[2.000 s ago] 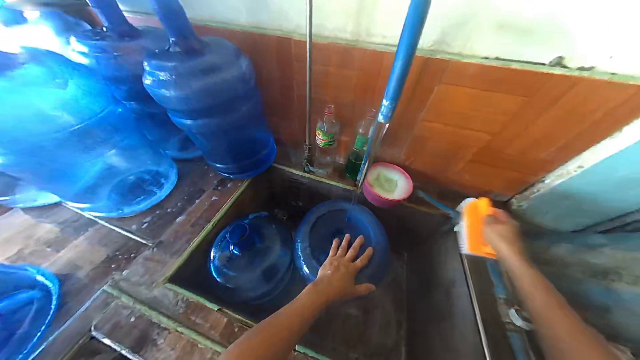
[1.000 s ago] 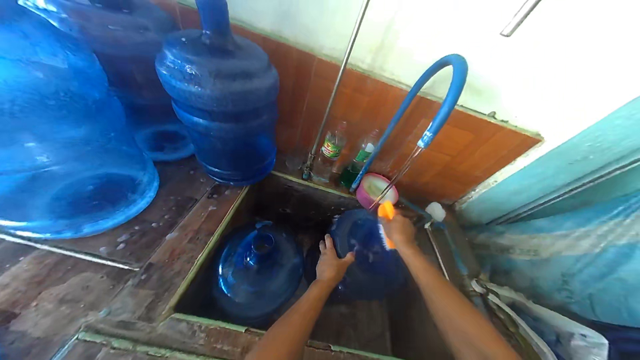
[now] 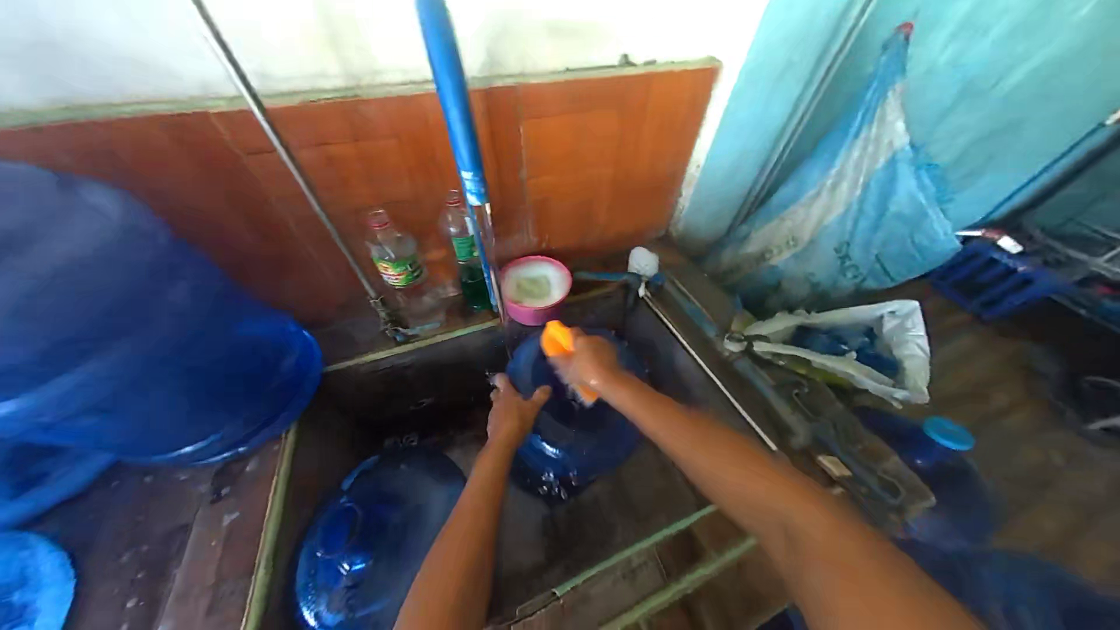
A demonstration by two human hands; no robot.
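My right hand (image 3: 597, 363) grips an orange-backed scrub brush (image 3: 558, 339), its bristles against a blue water jug (image 3: 573, 437) in the tiled basin. On the jug's left side rests my left hand (image 3: 514, 409), thumb apart from the fingers. Water runs from a blue hose (image 3: 455, 105) down beside the jug. A second blue jug (image 3: 376, 534) stands in the basin, left of my left forearm. Behind the basin sit a pink bowl (image 3: 535, 313) with whitish contents and two plastic bottles (image 3: 398, 267), one holding green liquid.
Large blue jugs (image 3: 131, 332) crowd the ledge at left. A thin metal pipe (image 3: 280, 144) slants down the wall. Right of the basin are a white sack (image 3: 914, 350), a hanging blue bag (image 3: 862, 192), a blue crate (image 3: 997, 280) and a capped jug (image 3: 941, 455).
My right hand with the brush has come from the basin's right side to the jug. My left hand has shifted from the jug's base to its left side. The view has swung right.
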